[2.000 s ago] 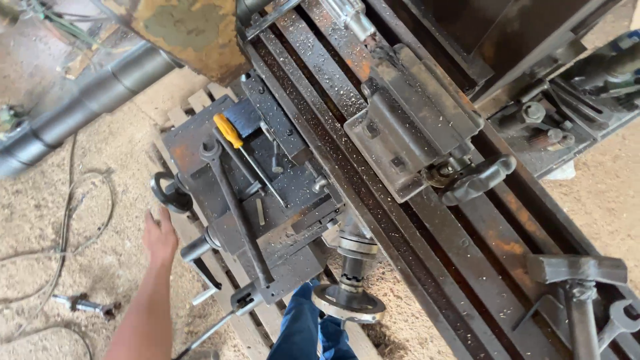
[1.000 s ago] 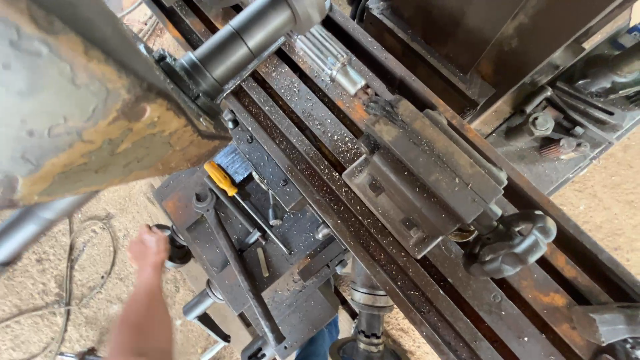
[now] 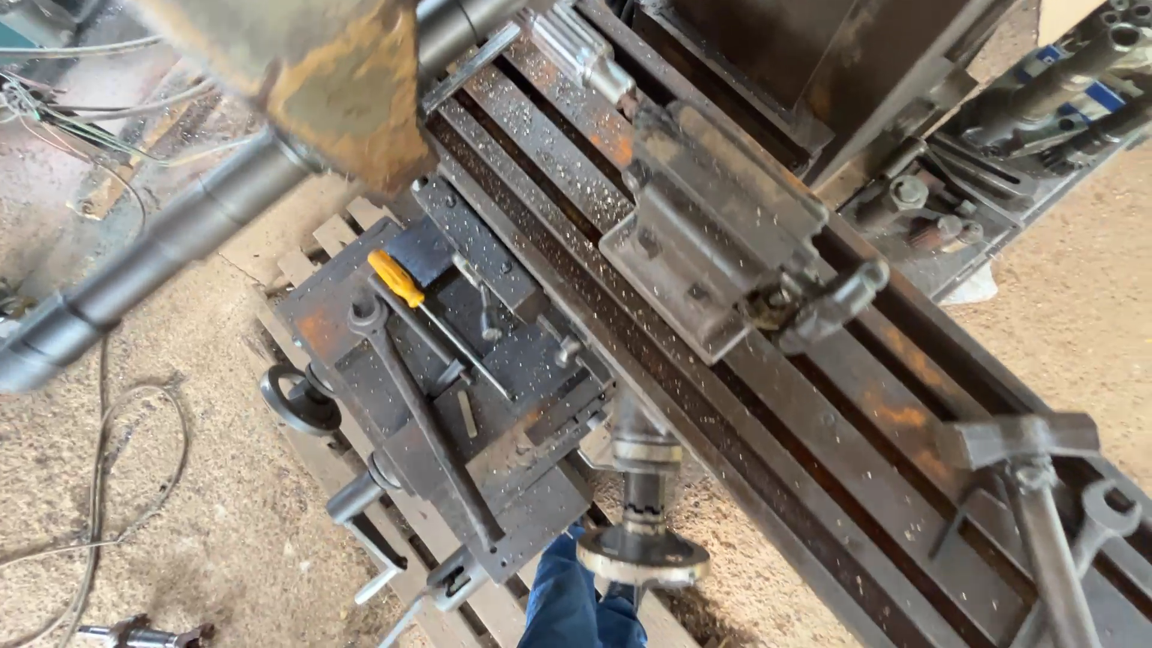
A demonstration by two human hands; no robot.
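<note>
Neither my left hand nor my right hand shows at this moment. A small black handwheel (image 3: 300,399) sits at the left side of the milling machine's knee. On the knee lie a screwdriver with a yellow handle (image 3: 396,278) and a long open-end wrench (image 3: 427,423). The slotted machine table (image 3: 810,450), strewn with metal chips, runs diagonally across the view. On it stands a tailstock-like fixture (image 3: 711,225) with a hand knob (image 3: 835,306), close to a splined metal part (image 3: 580,54). A larger handwheel (image 3: 643,555) is below the table.
A hammer (image 3: 1026,441) and another wrench (image 3: 1102,522) lie on the table's lower right end. A round steel bar (image 3: 171,243) crosses the upper left beside a worn painted housing (image 3: 351,99). Cables (image 3: 99,468) lie on the gritty floor. A tray of tooling (image 3: 999,180) stands at upper right.
A hand was at the small handwheel one second ago and is now out of view. The camera view has shifted. The screwdriver and long wrench lie as before.
</note>
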